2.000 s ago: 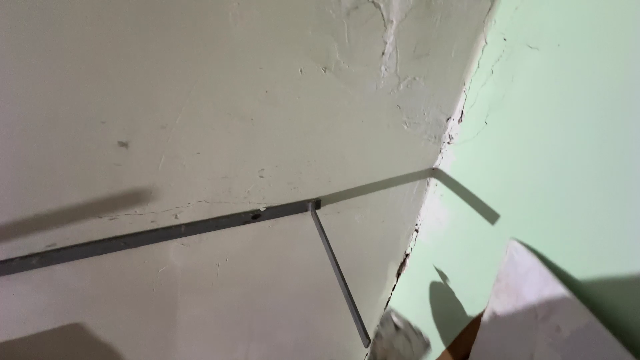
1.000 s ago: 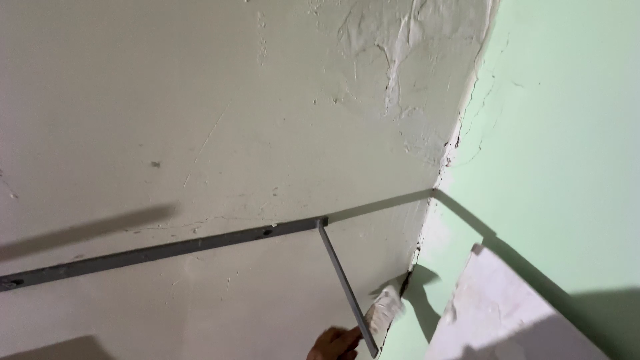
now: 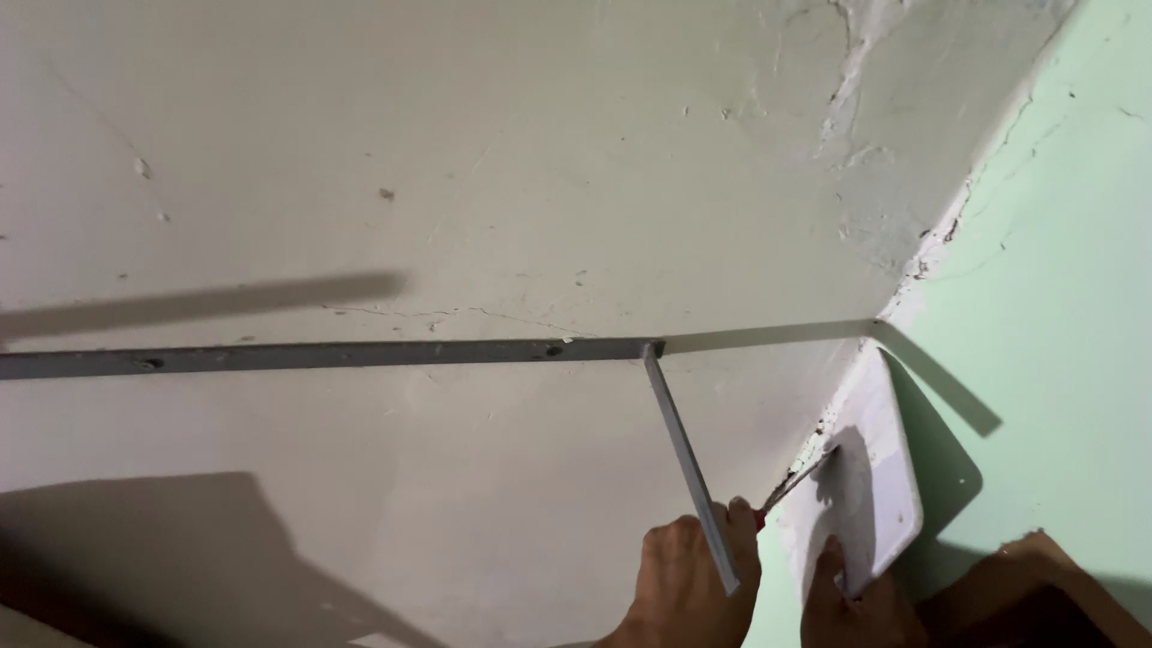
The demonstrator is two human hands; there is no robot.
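My left hand (image 3: pixel 697 571) is closed around the red handle of a putty knife (image 3: pixel 801 479), near the lower middle right. The knife's thin blade reaches up and right over a white plastic board (image 3: pixel 886 468), by the cracked wall corner. Lower right, my right hand (image 3: pixel 850 594) grips the board's lower part, thumb on its face. The board stands tilted beside the green wall (image 3: pixel 1080 297). A grey metal bracket arm (image 3: pixel 688 459) passes in front of my left hand.
A grey metal rail (image 3: pixel 360 355) with screw holes runs along the off-white wall (image 3: pixel 360 225). Cracks and peeling paint (image 3: pixel 850 81) mark that wall and the corner. A brown edge (image 3: pixel 1035 558) shows at the lower right.
The white board has moved up against the corner, and my right hand has come into view on it. My left hand shows more fully, farther right past the bracket arm.
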